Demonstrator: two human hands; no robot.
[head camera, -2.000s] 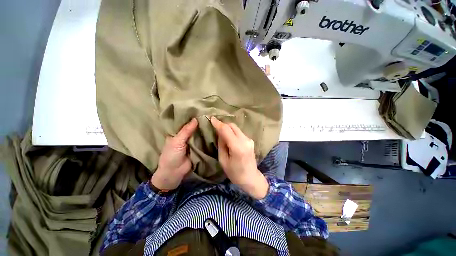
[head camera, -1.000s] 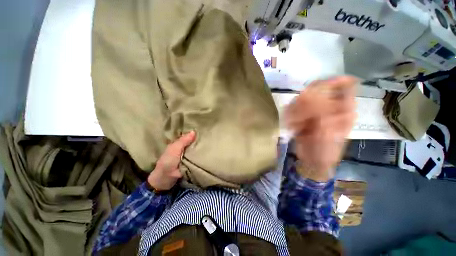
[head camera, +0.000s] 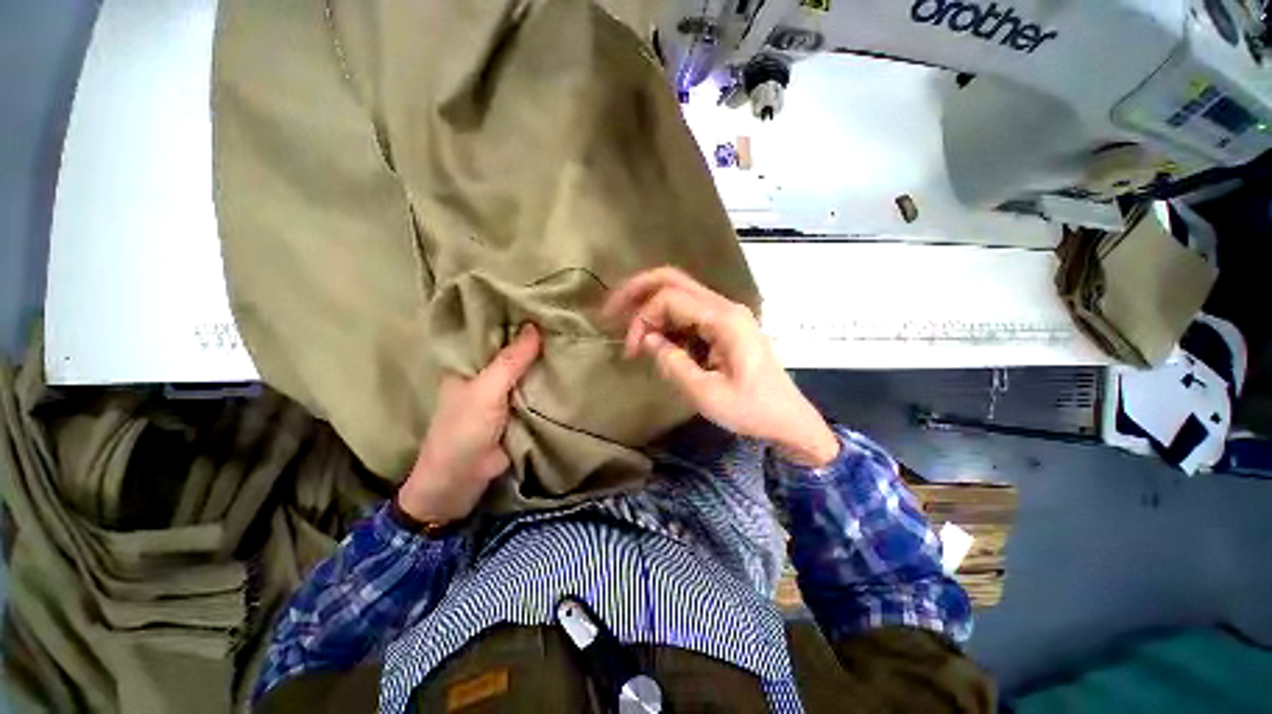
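A large khaki garment panel (head camera: 558, 181) lies over the table's front edge and hangs towards my lap, with a seam line running down its left part. My left hand (head camera: 472, 433) grips a bunched fold of it, thumb on top. My right hand (head camera: 712, 356) is over the cloth at the right, thumb and fingertips close together near a pale stitch line (head camera: 579, 339). Whether a thread or small tool is between those fingertips is too small to tell. The white brother sewing machine (head camera: 1032, 84) stands behind, its lit needle area beside the cloth.
A khaki garment pile (head camera: 140, 544) hangs at the left below the white table (head camera: 126, 237). Folded khaki pieces (head camera: 1151, 286) sit at the right. Small brown scraps (head camera: 907, 208) lie on the machine bed. A wooden board (head camera: 983, 523) is low at the right.
My right hand swung out to the right, blurred, a second ago and is now back over the cloth near the stitch line. My left hand still grips the fold. The whole view has shifted slightly.
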